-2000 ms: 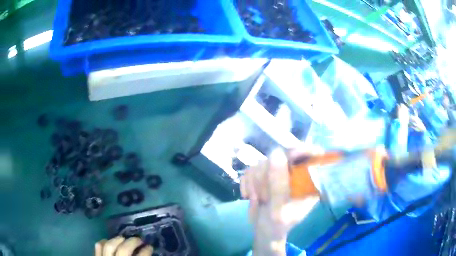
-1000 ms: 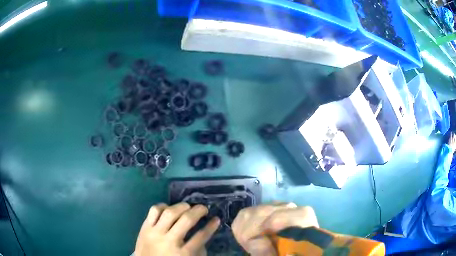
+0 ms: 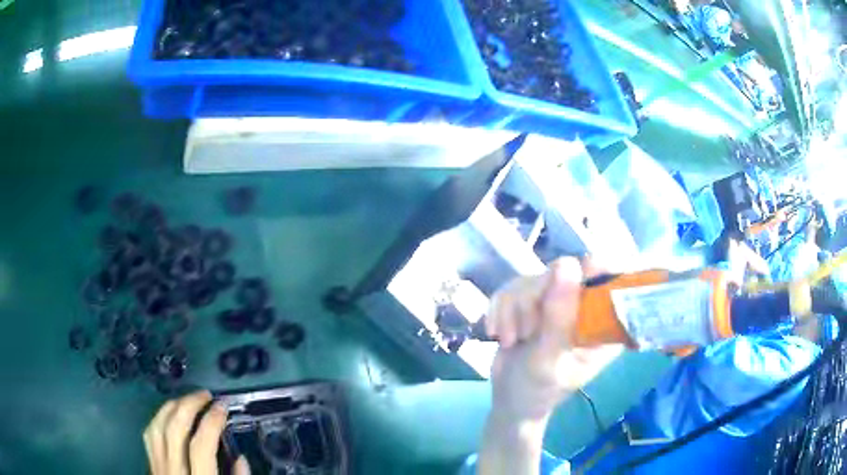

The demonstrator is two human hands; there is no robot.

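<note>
My right hand [image 3: 543, 320] grips the orange electric screwdriver [image 3: 650, 314], held level with its tip pointing left at the front of the automatic screw feeder [image 3: 409, 320]. The exact tip contact is too blurred to tell. My left hand [image 3: 190, 436] rests on the left edge of the black housing [image 3: 288, 441] at the bottom, fingers slightly curled. The housing lies face up with its recesses showing; its lower part is cut off. A loose pile of black rings [image 3: 153, 269] lies left of centre on the green bench.
Two blue parts bins [image 3: 316, 79] full of black parts stand at the back, over a white support block [image 3: 279, 148]. A clear plastic bag [image 3: 641, 190] lies behind the feeder. A person's blue sleeve [image 3: 743, 380] shows at right; a dark cable crosses there.
My right hand has moved from the housing up and right to the feeder with the screwdriver. My left hand has shifted to the housing's left edge. The camera view has turned right.
</note>
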